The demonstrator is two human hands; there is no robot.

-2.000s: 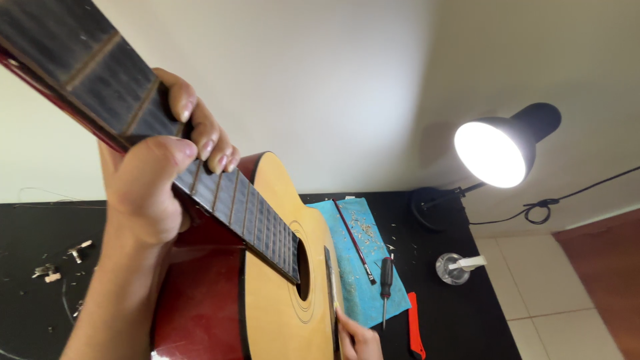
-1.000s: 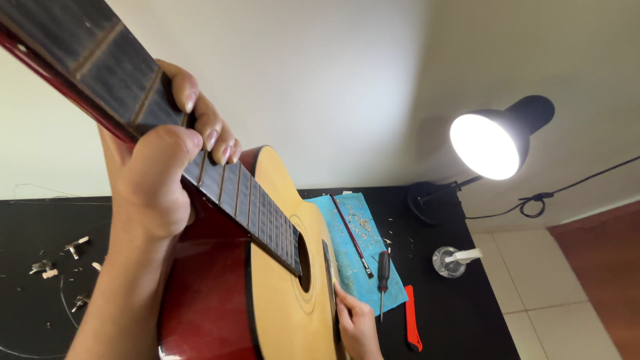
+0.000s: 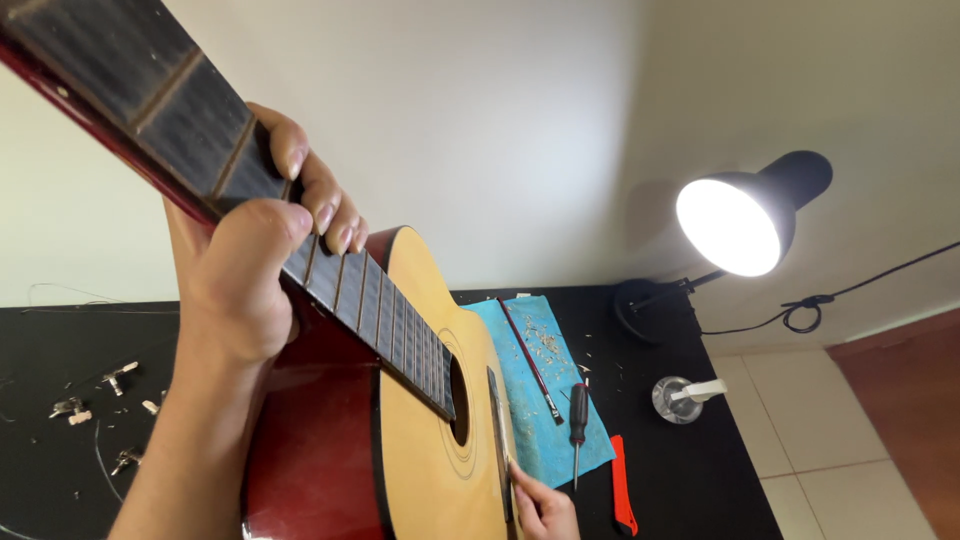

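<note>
My left hand [image 3: 259, 255] is wrapped around the neck of an acoustic guitar, its thumb on the near edge of the dark fretboard [image 3: 360, 300] and its fingers over the far edge. No strings show on the guitar. Its top [image 3: 420, 450] is pale wood and its side is glossy red. At the bottom, my right hand [image 3: 547, 510] has its fingertips at the dark bridge [image 3: 499, 442]; whether it holds anything cannot be told. A screwdriver [image 3: 578, 420] and a thin red-handled brush [image 3: 529, 360] lie just beyond, on a blue cloth [image 3: 540, 465] scattered with pale shavings.
A lit desk lamp [image 3: 776, 206] stands at the back right of the black table [image 3: 697, 480]. Near it are a clear round container with a white item [image 3: 700, 390] and a red tool [image 3: 621, 487]. Metal tuning machines [image 3: 71, 409] and loose wire [image 3: 100, 457] lie left. A wall rises behind.
</note>
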